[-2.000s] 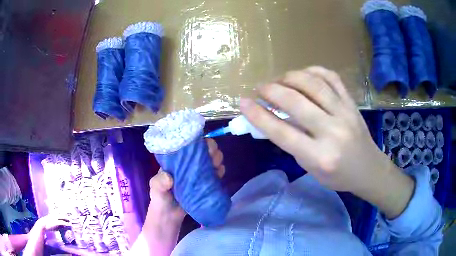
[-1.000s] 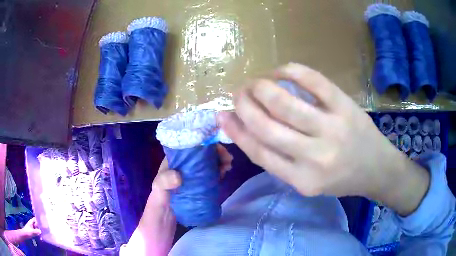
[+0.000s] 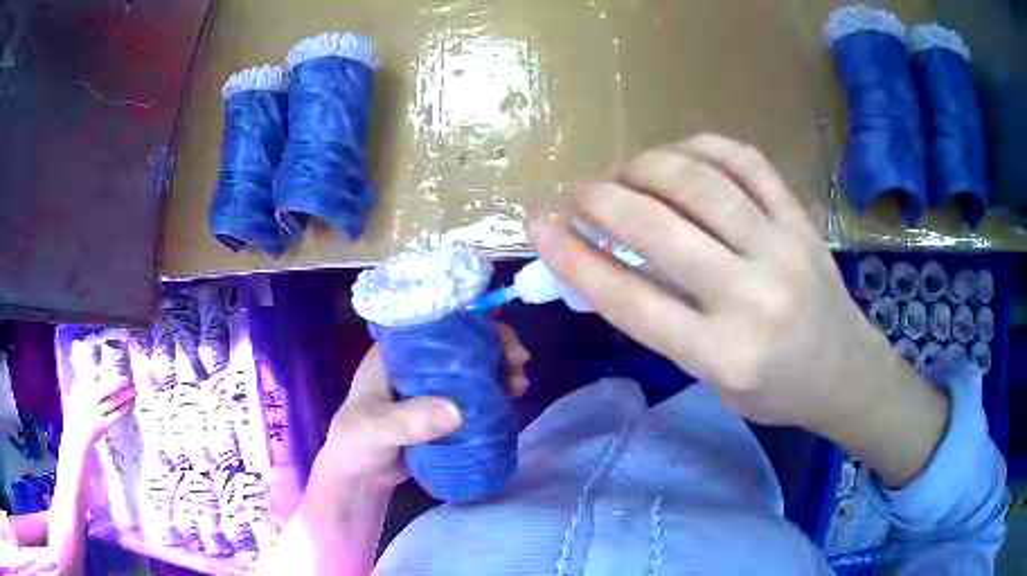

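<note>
A blue tubular piece (image 3: 456, 377) stands nearly upright in my left hand (image 3: 394, 422), thumb across its front and fingers behind it. Its white fluffy trim (image 3: 422, 284) is at the top. My right hand (image 3: 698, 270) holds a small white glue bottle (image 3: 543, 284), partly hidden in the fingers. The bottle's blue nozzle (image 3: 491, 299) points left and is at the lower right edge of the trim, where trim and blue sleeve meet. Whether liquid comes out cannot be seen.
Two blue pieces lie on the bench (image 3: 676, 68) at left (image 3: 327, 141) and two at right (image 3: 884, 124). A bin of pieces (image 3: 203, 450) is below left, another (image 3: 929, 304) below right. A dark board (image 3: 85, 146) is at far left. Another person's hand (image 3: 99, 407) is at lower left.
The held piece has turned, and my left thumb now lies across its front. My right hand has tilted so the bottle and nozzle show more clearly. The other person's hand has moved up at the left bin.
</note>
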